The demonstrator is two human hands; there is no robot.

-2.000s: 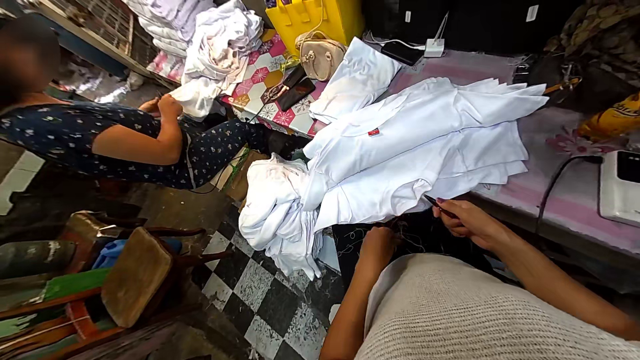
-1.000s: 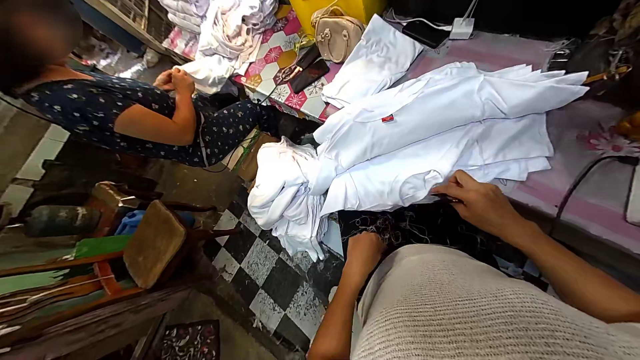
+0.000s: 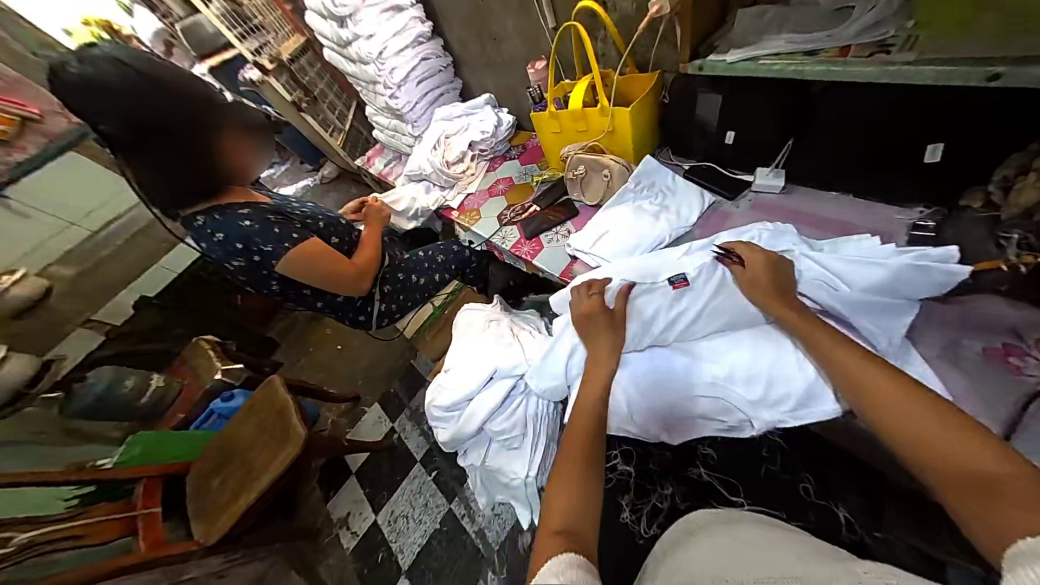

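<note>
White garments [image 3: 699,382] lie layered on the table in front of me, a small blue and red label [image 3: 678,281] on the uppermost one. On the left part of that top garment rests my left hand [image 3: 600,313], thumb and fingers apart, a ring on one finger. My right hand [image 3: 757,275] is over the cloth just right of the label, with a small dark pointed tool [image 3: 729,255], perhaps thread snips, held in its fingers. A bunch of white garments [image 3: 491,398] hangs over the table's left edge, beside my left forearm.
At the left a person [image 3: 301,244] sits handling white cloth. A yellow handbag [image 3: 605,110], a beige purse [image 3: 597,175] and a phone [image 3: 717,180] with a charger [image 3: 769,179] are along the back. A wooden chair [image 3: 248,459] stands lower left.
Both my hands have moved from the garments' near edge up onto the top garment, either side of the label. The view has shifted, showing more of the back of the table.
</note>
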